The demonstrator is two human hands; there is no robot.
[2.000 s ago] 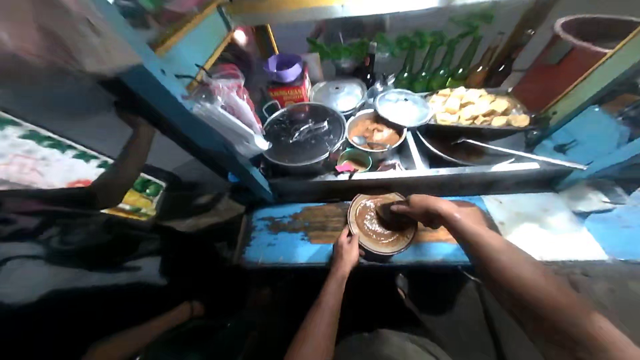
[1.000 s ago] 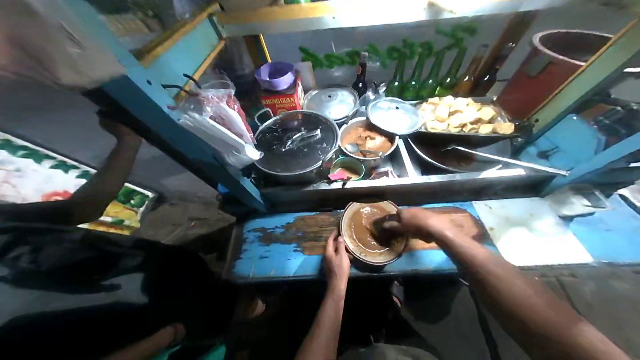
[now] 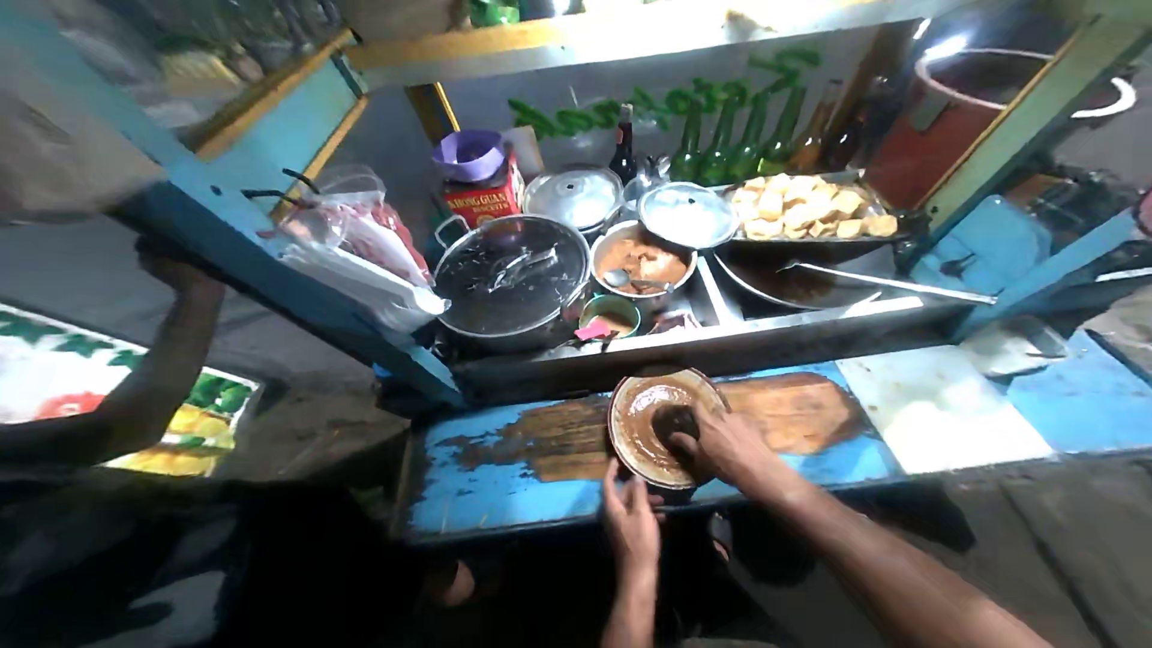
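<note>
A round mortar (image 3: 641, 441) with brown sauce smeared inside rests on the worn blue wooden ledge (image 3: 504, 504). My right hand (image 3: 720, 441) grips a dark pestle (image 3: 673, 425), whose end is pressed into the sauce. At the mortar's near left rim is my left hand (image 3: 630, 508), its fingers against the outer side and spread a little; how firmly they hold is hard to see. Behind the ledge, a pot (image 3: 643, 261) contains orange-brown food and a spoon. Beside it stand a large lidded pot (image 3: 511, 274) and a small green bowl (image 3: 612, 313).
Fried pieces (image 3: 801, 207) fill a tray at the back. A wok (image 3: 792, 270) has a long-handled ladle (image 3: 900, 283) across it. Green bottles (image 3: 720, 148) stand behind. A white board (image 3: 940, 409) lies right. Another person's arm (image 3: 180, 333) is at the left post.
The pestle in my right hand has shifted within the mortar. My left hand has moved from the mortar's left side toward its near edge.
</note>
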